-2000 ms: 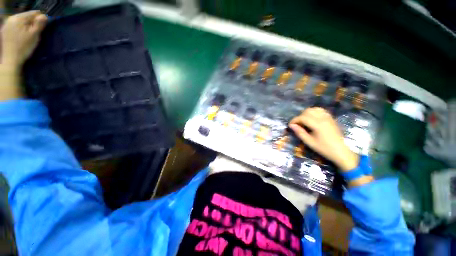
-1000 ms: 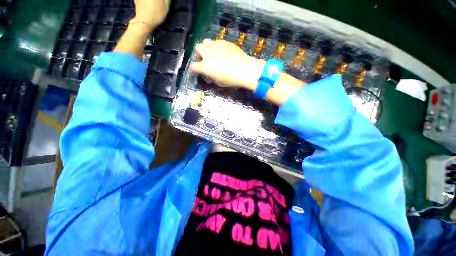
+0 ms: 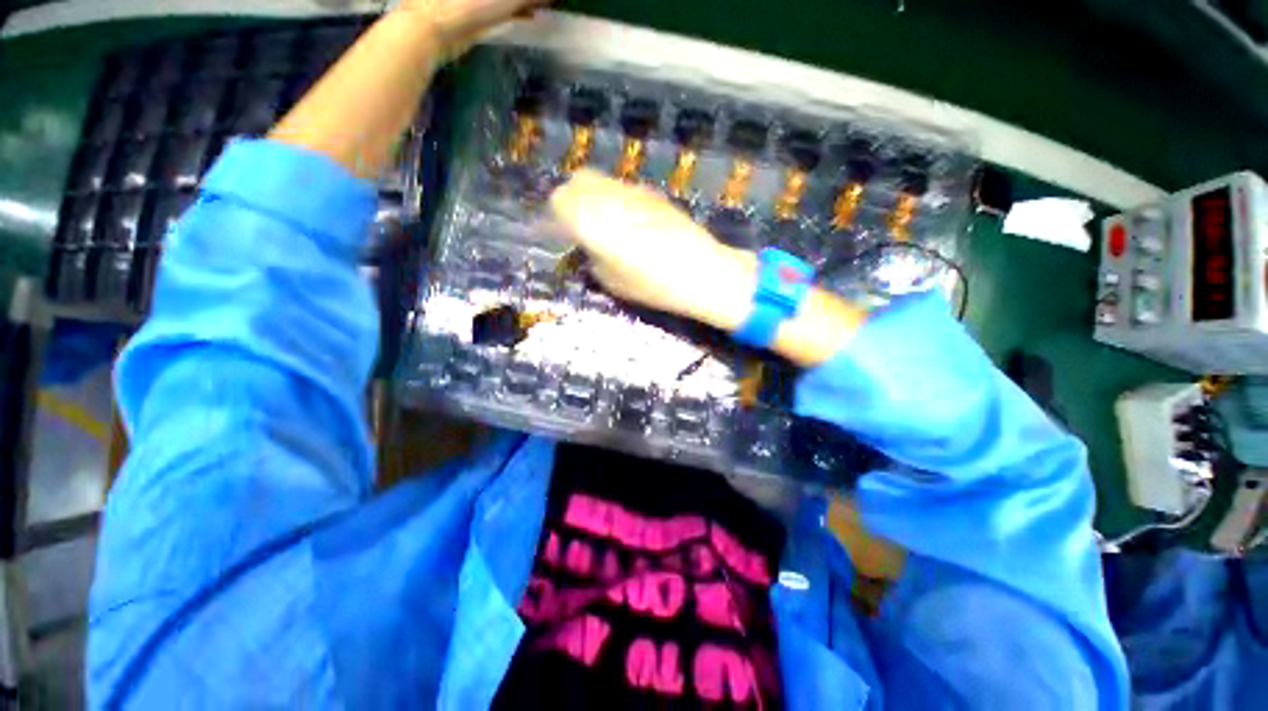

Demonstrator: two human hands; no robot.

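The clear blister tray [image 3: 459, 375] lies in front of me. Its far row holds several black modules with orange flex tails [image 3: 740, 181]. One black module [image 3: 497, 327] with an orange tail lies in the near left part. My right hand [image 3: 647, 247] is over the tray's middle left, blurred, fingertips pointing left; whether it holds anything cannot be told. My left hand [image 3: 466, 17] is at the top edge of the picture, beyond the tray's far left corner, partly cut off; its fingers and any held thing are unclear.
A black blister tray [image 3: 153, 167] lies to the left on the green mat. A white paper scrap [image 3: 1050, 221] is right of the clear tray. A power supply [image 3: 1182, 271] with red digits and a white power strip [image 3: 1165, 447] stand at the right. A thin black wire crosses the clear tray's right part.
The view has shifted. My left hand has moved from the black tray to the far edge. My right hand has moved left over the clear tray since the oldest frame. Fewer modules show in the near row.
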